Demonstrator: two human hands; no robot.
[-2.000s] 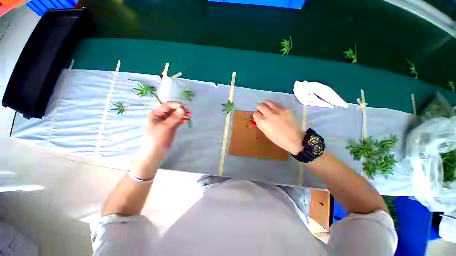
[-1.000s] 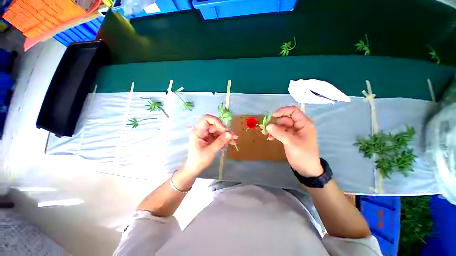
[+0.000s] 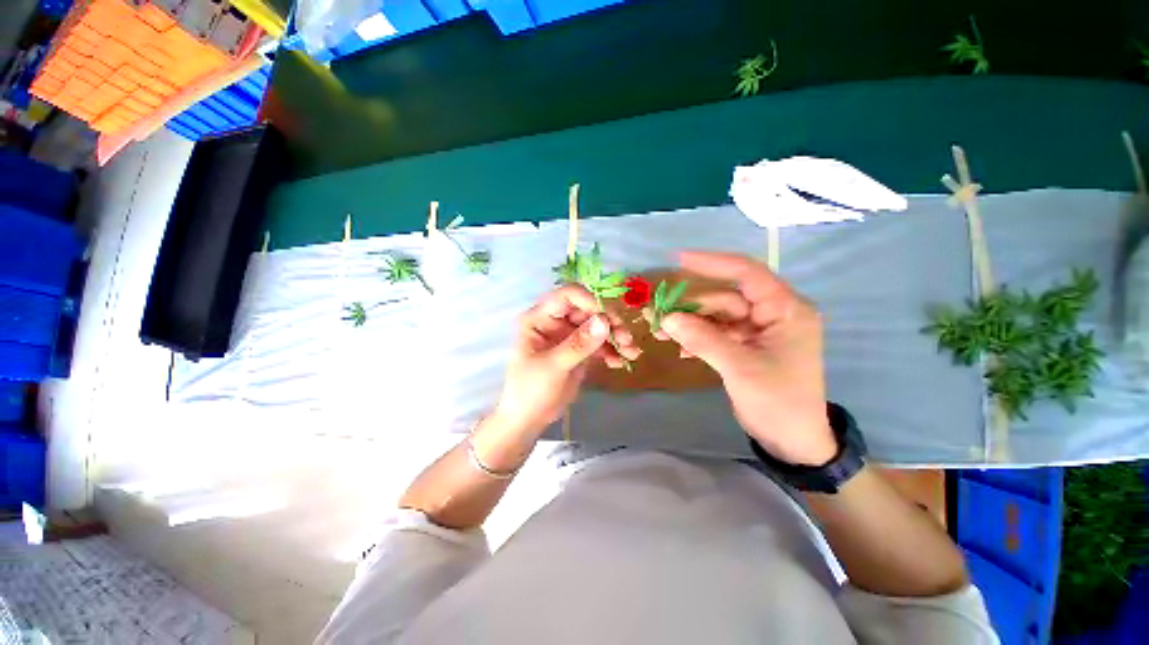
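Observation:
My left hand (image 3: 565, 350) pinches the thin stem of a green leaf sprig (image 3: 595, 275), its leaflets spreading above the fingertips. My right hand (image 3: 760, 347) pinches a small green leaf piece (image 3: 670, 300) between thumb and fingers, just right of the sprig. The two pieces are close together; I cannot tell whether they touch. A round red part (image 3: 638, 292) shows between them, over the brown board (image 3: 655, 373), which my hands partly cover.
Several loose sprigs (image 3: 401, 270) lie at left on the taped sheet. A green leaf heap (image 3: 1018, 340) lies at right. A white cloth (image 3: 817, 192) is at the back edge, a black tray (image 3: 208, 246) at the left end. Sprigs (image 3: 756, 71) lie on the dark green belt.
Two seconds ago my hands were far apart. They have come together over the board, and the sprig and leaf piece are now closer than one second ago. The view has shifted and tilted.

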